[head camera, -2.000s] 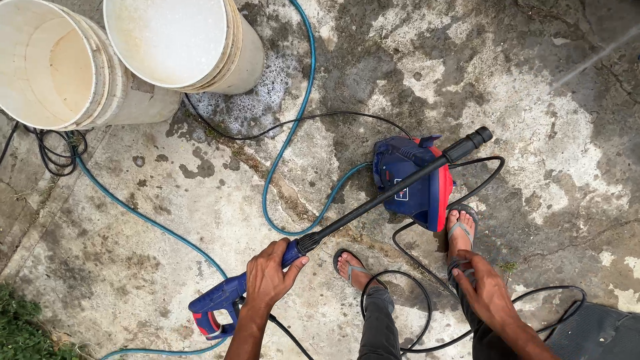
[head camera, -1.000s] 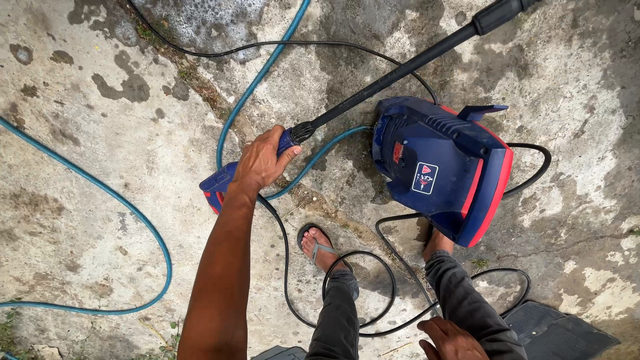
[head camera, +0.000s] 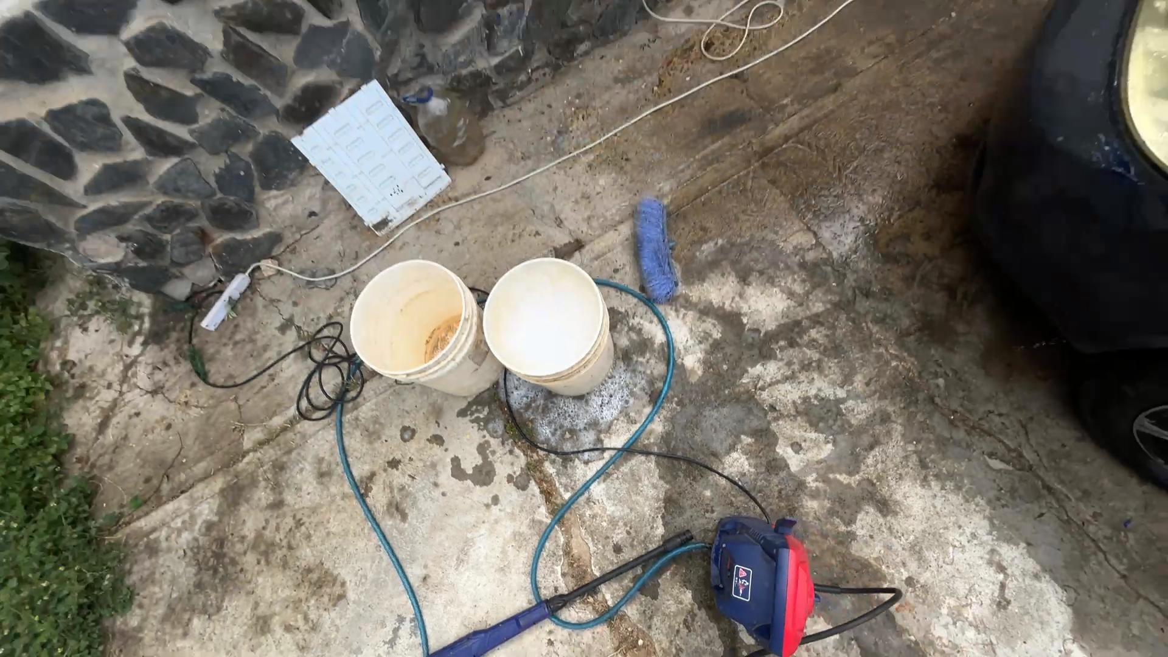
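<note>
Neither of my hands shows in the head view. A blue spray gun (head camera: 500, 633) with a black lance (head camera: 625, 568) reaches in from the bottom edge; whether a hand holds it cannot be seen. The lance tip points up and right, beside a blue and red pressure washer (head camera: 762, 584) at the lower right. A teal hose (head camera: 573, 502) curves from the washer up past two white plastic buckets. The left bucket (head camera: 415, 319) has a brownish patch inside; the right bucket (head camera: 547, 319) holds white suds. Foam lies on the concrete below them, and a blue microfibre duster head (head camera: 655, 249) lies up and right.
A dark car (head camera: 1077, 182) stands at the right. By the stone wall (head camera: 173, 119) are a white panel (head camera: 374, 157) and a plastic container (head camera: 449, 128). A white extension cord ends in a power strip (head camera: 226, 301), near a coiled black cable (head camera: 327, 374). Green plants (head camera: 46, 474) line the left edge.
The view has shifted to take in the wall and car. My hands, the left one earlier on the spray gun, are out of view.
</note>
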